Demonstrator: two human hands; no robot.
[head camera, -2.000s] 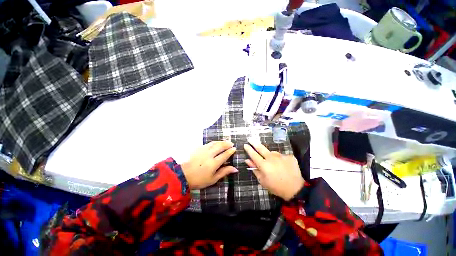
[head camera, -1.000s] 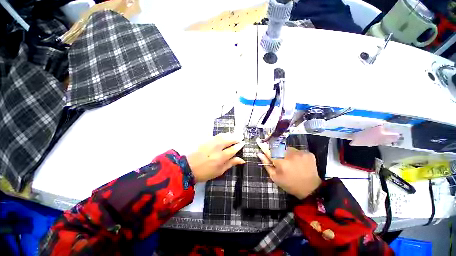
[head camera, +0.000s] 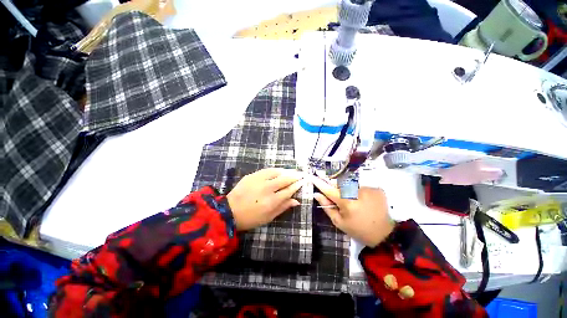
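A plaid garment panel (head camera: 252, 133) lies flat on the machine bed, partly under the white sewing machine head (head camera: 320, 99). A smaller plaid piece (head camera: 280, 245) lies on the panel, its right edge in line with the presser foot area. My left hand (head camera: 264, 197) lies flat on the cloth left of the foot, fingertips close to it. My right hand (head camera: 360, 214) rests just right of the foot, with thumb and fingers at the cloth edge. The fingertips of both hands nearly meet in front of the needle. The needle tip is too small to make out.
Stacked plaid panels (head camera: 149, 68) lie at the left. Right of the head are a red-and-black case (head camera: 447, 194), a slim metal tool (head camera: 466, 242), dark-handled snips (head camera: 497, 228) and a yellow item (head camera: 531, 214). A green mug (head camera: 507, 31) stands behind the machine arm.
The panel has shifted left and more of it shows beyond the foot. The smaller piece has moved left under my left hand. Both hands remain beside the foot.
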